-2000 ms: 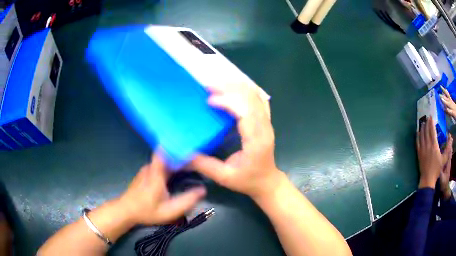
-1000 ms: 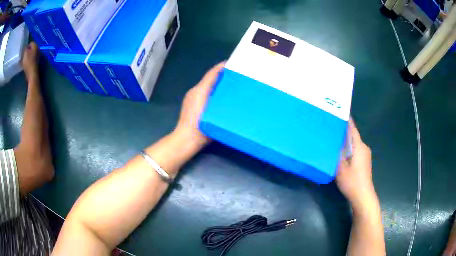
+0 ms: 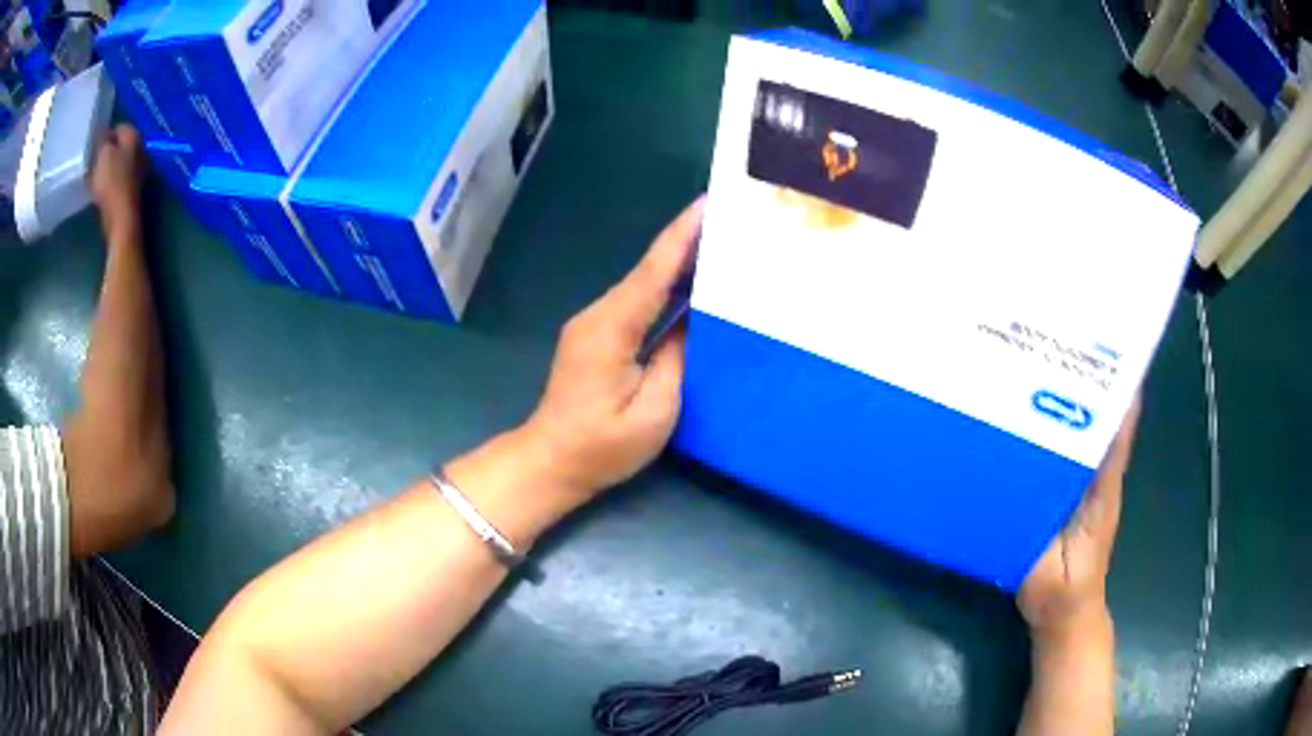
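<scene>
A blue and white retail carton [image 3: 892, 345] is held up above the green mat, its face with a dark picture panel and a small blue logo turned towards me. My left hand [image 3: 619, 360] grips its left side, with a bracelet on the wrist. My right hand [image 3: 1082, 554] holds its lower right side; those fingers are partly hidden by the carton. A coiled black cable [image 3: 705, 696] with a metallic plug lies on the mat below the carton.
Blue and white cartons [image 3: 367, 237] stand stacked at the upper left. Another person's arm [image 3: 123, 360] is at the left, its hand by a white and grey unit [image 3: 65, 151]. Cream pipe-like legs [image 3: 1259, 201] stand at the upper right. A pale seam [image 3: 1212, 475] runs down the mat's right side.
From a blurred tilt, the carton has come level between both hands, then been raised closer with its printed face turned more to me. The view has shifted left, showing the stacked cartons and the other person's arm.
</scene>
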